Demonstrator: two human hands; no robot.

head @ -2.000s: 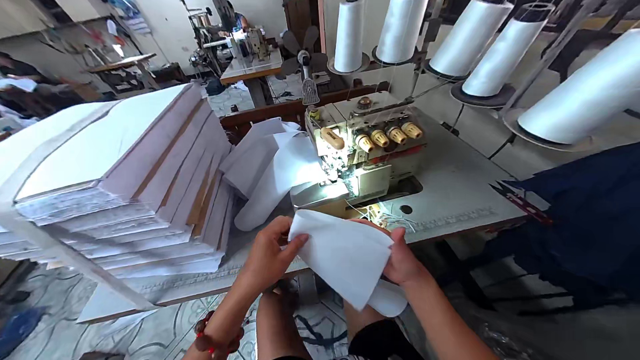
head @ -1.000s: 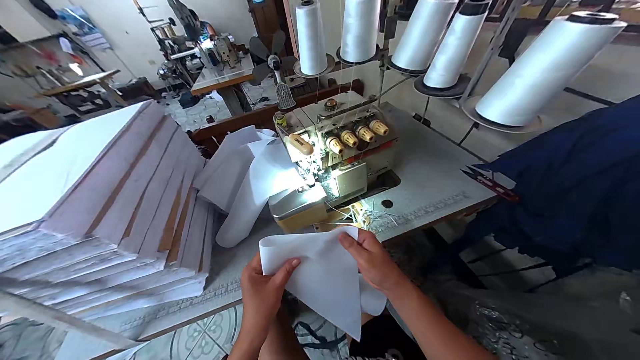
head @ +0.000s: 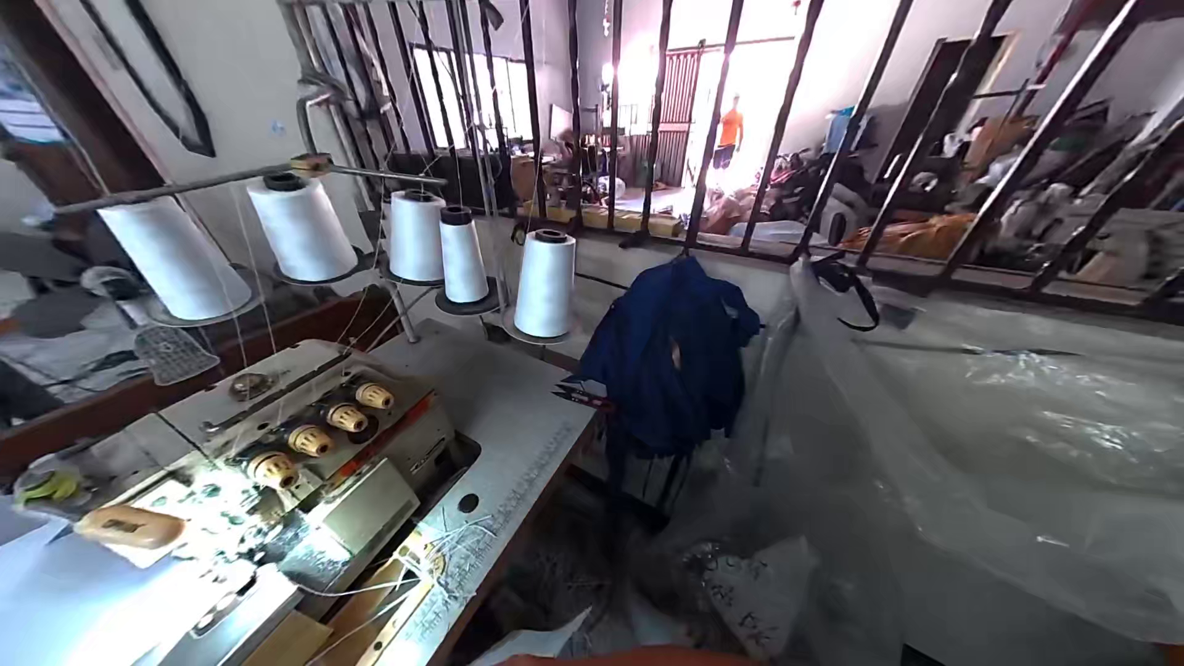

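Note:
Only a strip of skin, seemingly my right hand or forearm (head: pixel 638 658), shows at the bottom edge; its fingers are hidden. A white cloth piece (head: pixel 541 642) lies beside it, and whether it is gripped cannot be seen. My left hand is out of view. To the left stands an overlock sewing machine (head: pixel 370 518) with its lamp lit and several tan tension dials (head: pixel 310 440). White thread cones (head: pixel 545 287) stand on the rack behind it. White cloth (head: pixel 74 592) lies at the machine's left. Thread snips (head: pixel 583 398) rest at the table's right corner.
The sewing table (head: pixel 518 388) bears loose thread ends near its front edge. Dark blue cloth (head: pixel 675 361) hangs beyond the corner. Clear plastic sheeting (head: pixel 925 481) covers the right side. Behind window bars (head: pixel 661 120), a person in orange (head: pixel 731 129) stands far off.
The view has swung far to the right. Both hands held a folded white cloth piece before the machine earlier; now only a strip of skin and a bit of cloth show at the bottom.

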